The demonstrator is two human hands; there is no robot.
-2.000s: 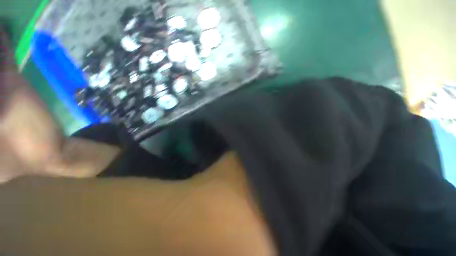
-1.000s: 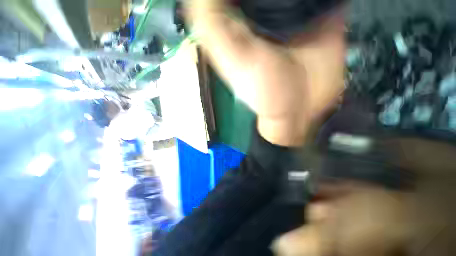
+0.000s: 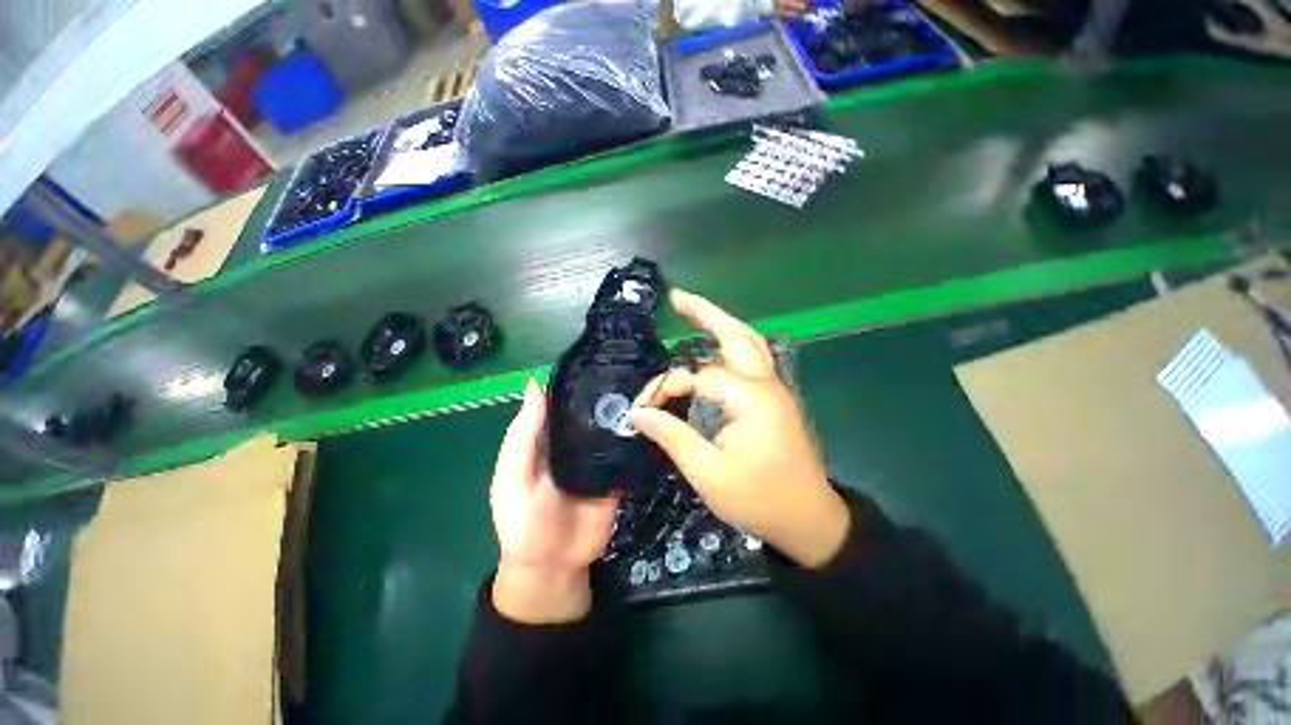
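Observation:
My left hand [image 3: 541,517] holds a glossy black housing [image 3: 578,425] from below and its left side, with the narrow neck pointing away from me. A pale disc [image 3: 615,412] shows at the centre of the housing. My right hand [image 3: 743,439] is over the housing's right side. Its thumb and index finger pinch together at the disc's edge on a small pale piece, too small to make out fully. The parts tray [image 3: 694,589] lies below the hands, partly hidden, with small round-faced parts and black bits in it.
A green conveyor belt [image 3: 906,220] runs across, bearing several black units [image 3: 392,344] and a printed sheet [image 3: 794,163]. Cardboard lies left [image 3: 177,588] and right [image 3: 1090,467], with a striped label sheet [image 3: 1235,425]. Blue trays and a grey bag [image 3: 566,88] stand beyond the belt.
The view has swung from blurred close views of arms, sleeve and tray to the bench and belt. Both hands are now together at the black housing above the tray.

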